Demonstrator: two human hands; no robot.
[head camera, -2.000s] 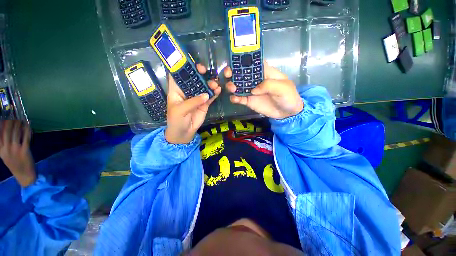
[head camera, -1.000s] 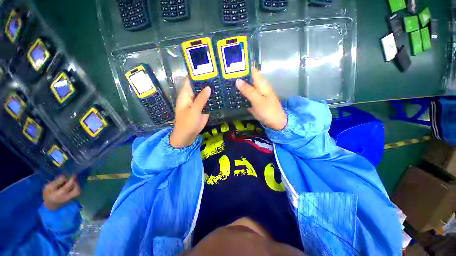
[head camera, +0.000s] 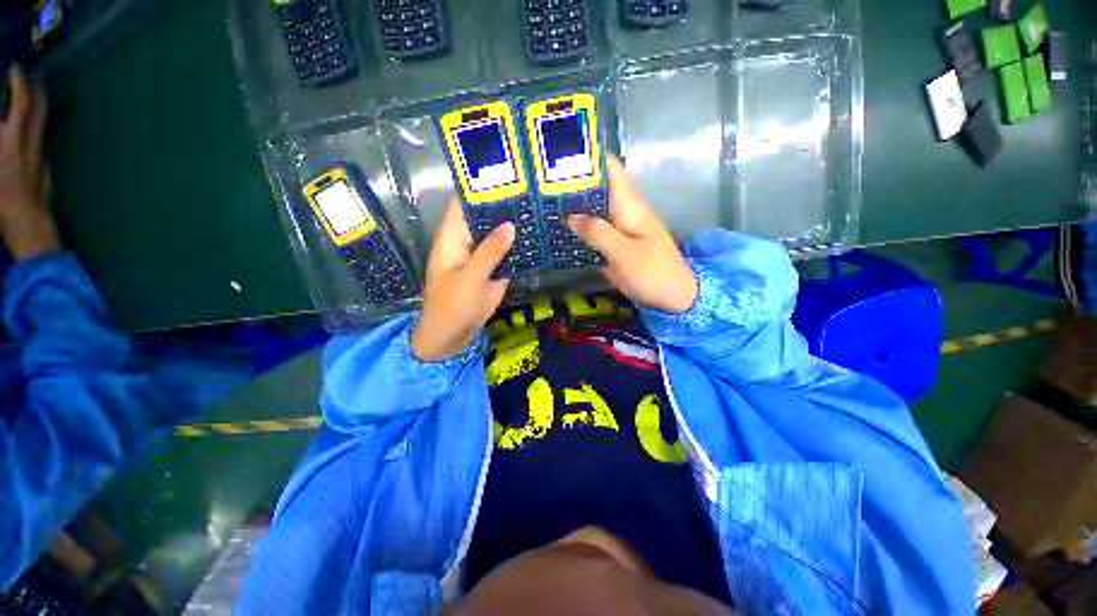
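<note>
My left hand (head camera: 458, 279) holds a keypad mobile phone (head camera: 486, 154) with a yellow frame and a lit screen, its thumb on the keypad. My right hand (head camera: 640, 249) holds a second keypad mobile phone (head camera: 565, 144) upright beside it, thumb on the keypad. The two phones are side by side above the clear plastic tray (head camera: 737, 46). A third phone (head camera: 360, 231) with a white lit screen lies tilted in the tray's near left pocket. Several phones lie in the far row, cut off by the top edge.
Green and dark small blocks (head camera: 1008, 60) and a white one (head camera: 947, 104) lie on the bench at the right. A blue stool (head camera: 876, 330) and cardboard boxes (head camera: 1032, 463) are below. Another person's arm (head camera: 27, 181) in a blue sleeve is at the left.
The two held phones came together side by side from apart, the left one turning upright. A loaded tray seen at the left one second ago is gone from there; the other person's arm has moved up.
</note>
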